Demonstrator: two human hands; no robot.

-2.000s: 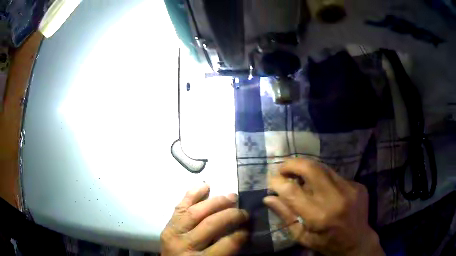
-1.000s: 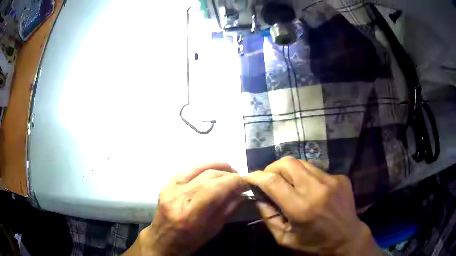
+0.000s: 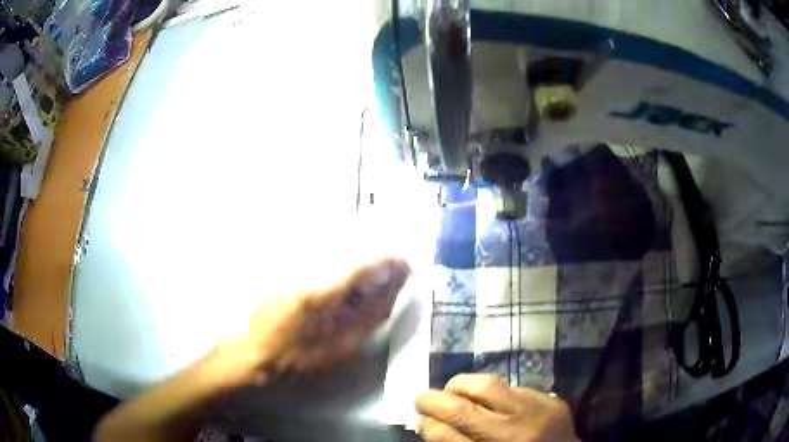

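Observation:
The plaid fabric in navy, white and grey lies on the white bed right of the glare, its far end under the sewing machine head near the presser foot. A white strip runs along the fabric's left edge. My left hand is blurred, over the bed just left of the strip, its fingertips near the strip; its grip cannot be told. My right hand is at the fabric's near left edge, fingers bent on the cloth, cut off by the lower rim. No thin tool shows in it.
Black-handled shears lie on the right by the cloth. A yellowish knob sits on the machine head. An orange-brown board borders the white table at the left. Plastic-bagged items are at the far left.
The view has shifted, showing more of the machine head. My hands, together at the fabric's near edge one second ago, are now apart, the left farther up the bed. The thin tool no longer shows.

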